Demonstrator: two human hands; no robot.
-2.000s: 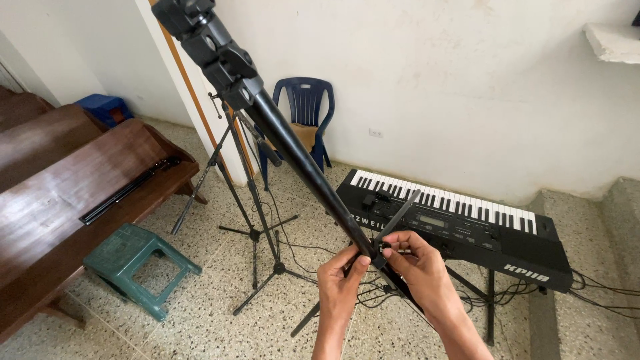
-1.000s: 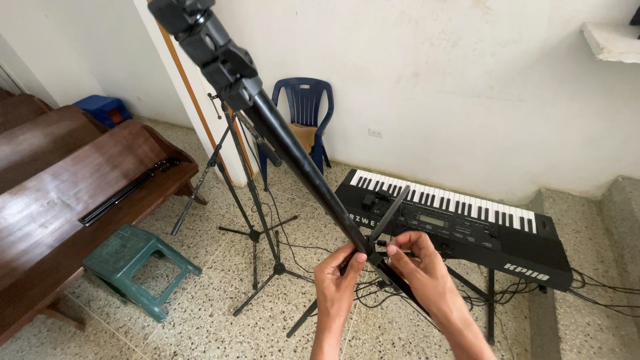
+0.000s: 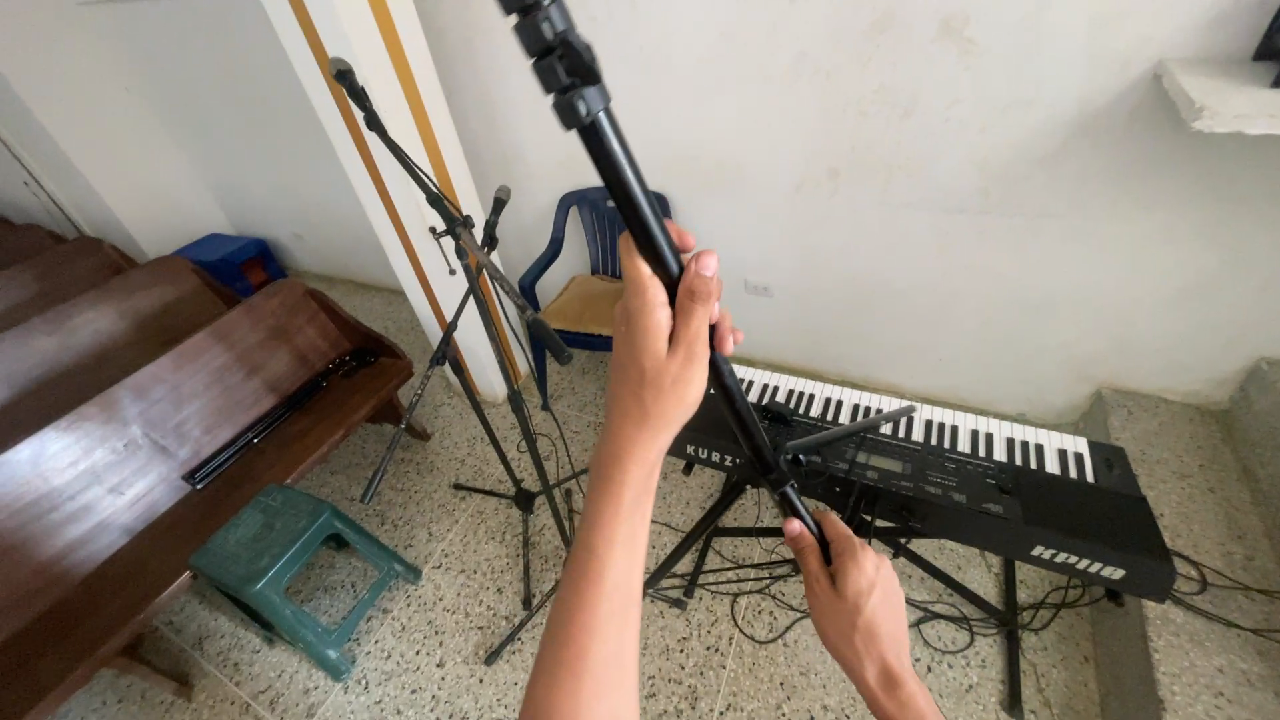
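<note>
A black telescoping metal stand pole [image 3: 634, 185] with several clamp collars near its top slants from the upper middle down to the right. My left hand [image 3: 672, 325] is wrapped around the pole's middle. Lower down, my right hand [image 3: 845, 580] grips its thin bottom section. Between the hands, a short black arm [image 3: 850, 430] sticks out from the pole to the right, seen in front of the keyboard. The pole's upper end is cut off by the frame edge.
A Kurzweil keyboard [image 3: 930, 470] on a stand is at right, cables beneath. Microphone stands [image 3: 485, 320], a blue plastic chair [image 3: 600, 230], a green stool [image 3: 262, 545] and a wooden bench [image 3: 130, 450] bearing a black folded stand [image 3: 280, 415] stand left.
My left hand has moved up the pole from the joint by the short arm. My right hand has left that joint and now holds the pole's lower section. The view has shifted left.
</note>
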